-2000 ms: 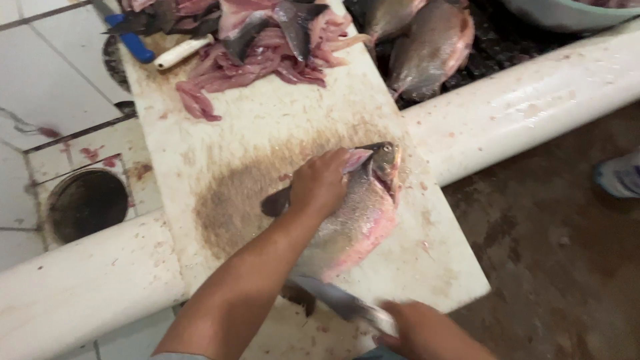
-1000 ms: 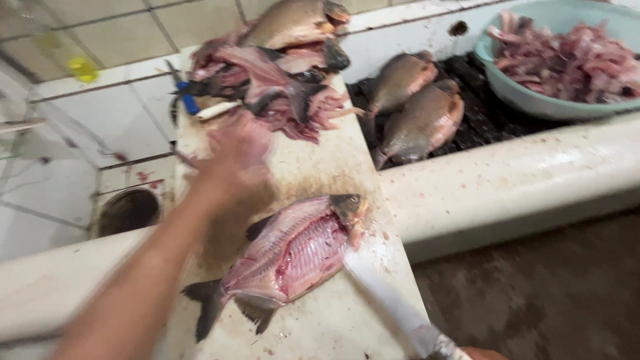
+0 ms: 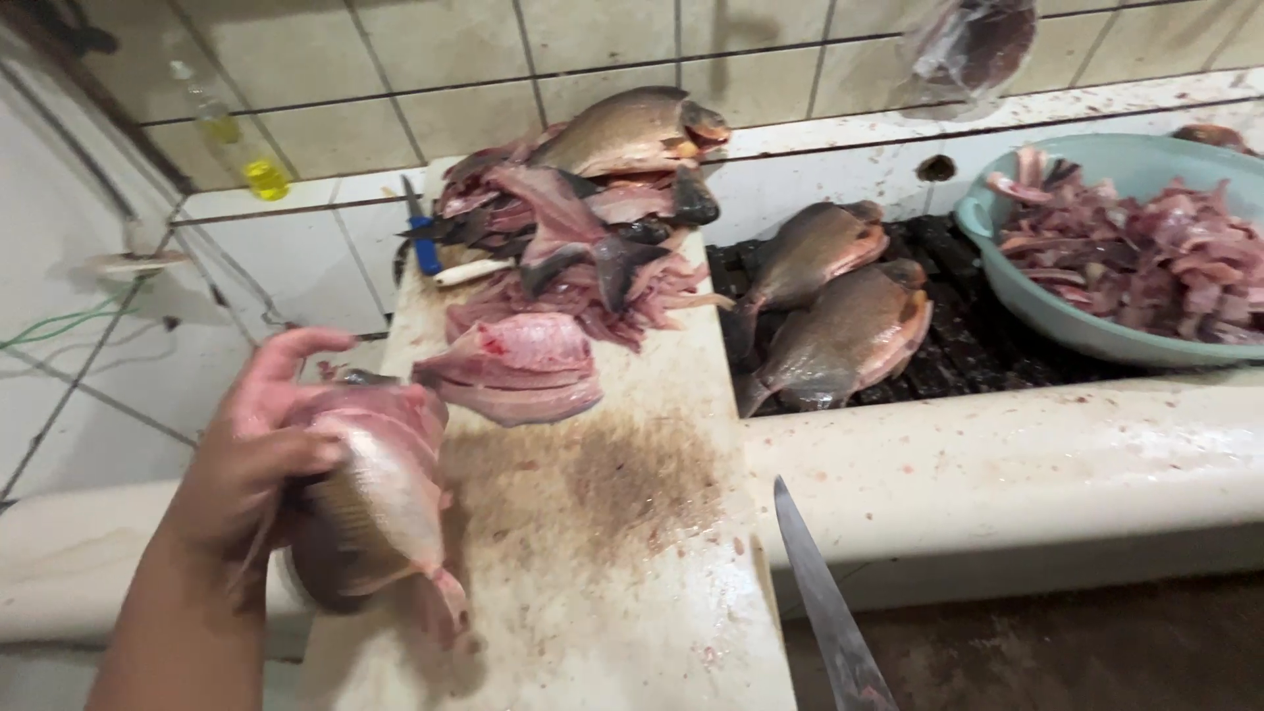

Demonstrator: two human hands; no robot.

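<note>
My left hand [image 3: 281, 444] grips a cut fish [image 3: 380, 484], its silvery side and pink flesh showing, over the left edge of the white cutting board [image 3: 681, 632]. A pink fish fillet [image 3: 518, 370] lies flat on the board just beyond it. At the lower right, the blade of a knife [image 3: 825, 592] points up and away beside the board's right edge; its handle and my right hand are outside the frame. Farther back on the board are fish strips [image 3: 632, 296], cut tail pieces [image 3: 568, 237] and a whole fish [image 3: 622, 133].
A blue-handled tool [image 3: 425, 242] and a white handle [image 3: 474, 272] lie at the board's back left. Right of the board, two whole fish [image 3: 839, 341] rest on a dark grate [image 3: 948, 296], near a light green basin [image 3: 1096, 336] of cut fish. A bottle with yellow liquid [image 3: 265, 180] stands back left.
The fish that lay on the board one second ago is gone from that spot. My left hand, then near the strips, now holds a cut fish at the left edge. The view has tilted up.
</note>
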